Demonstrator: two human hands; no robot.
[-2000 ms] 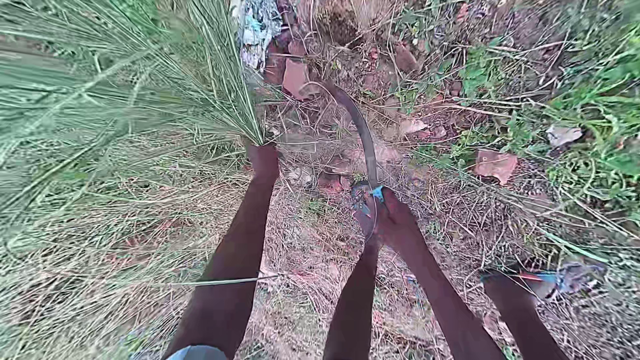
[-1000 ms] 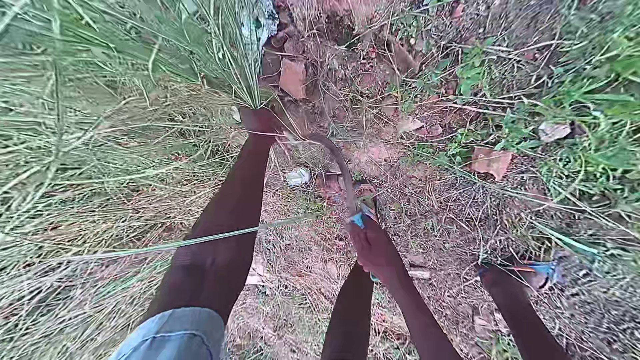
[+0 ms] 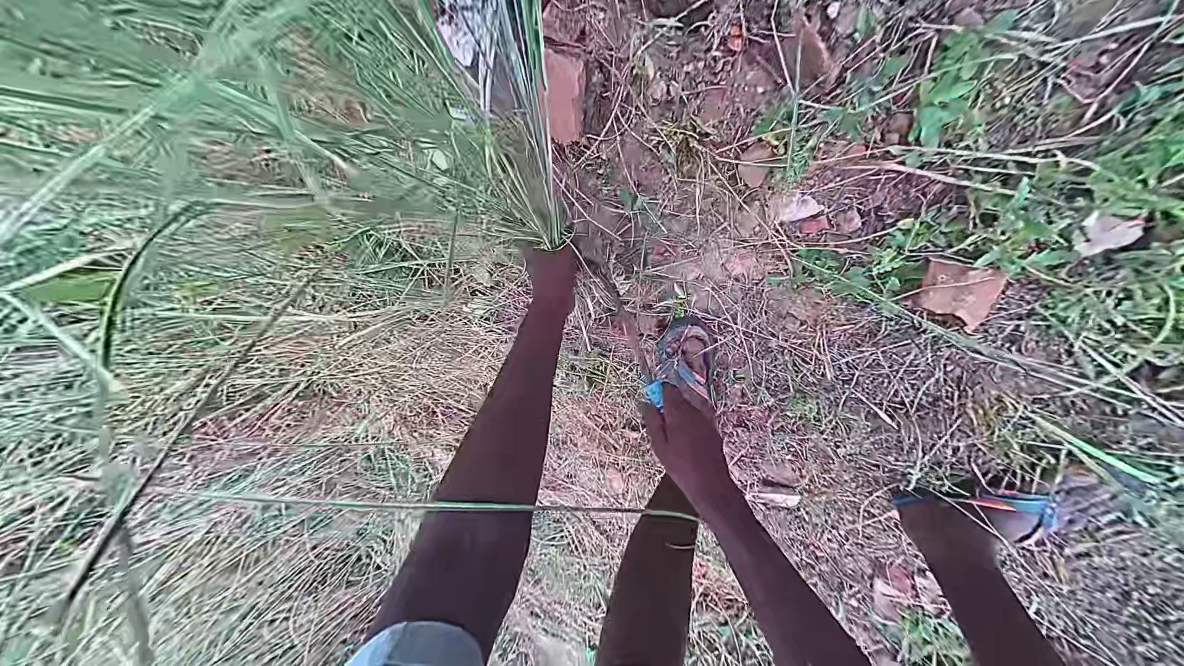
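My left hand (image 3: 552, 268) is closed around the base of a clump of long green grass (image 3: 527, 176), whose blades fan up and to the left. My right hand (image 3: 686, 439) grips a sickle by its handle, where a bit of bright blue (image 3: 655, 394) shows. The sickle's dark curved blade (image 3: 627, 319) runs up and left from that hand toward the grass base near my left hand; its tip is hard to make out. Just beyond my right hand is one of my feet in a sandal (image 3: 686, 351).
My other sandalled foot (image 3: 1008, 513) stands at the lower right. Reddish brick pieces lie at the top (image 3: 564, 92) and at the right (image 3: 960, 291). Cut dry grass (image 3: 370, 388) covers the ground at left, green weeds (image 3: 953, 92) the upper right. One long grass stem (image 3: 444, 507) crosses my left arm.
Against one second ago, the sickle blade has come closer to the grass base at my left hand. Both hands keep their grips. The view has shifted somewhat.
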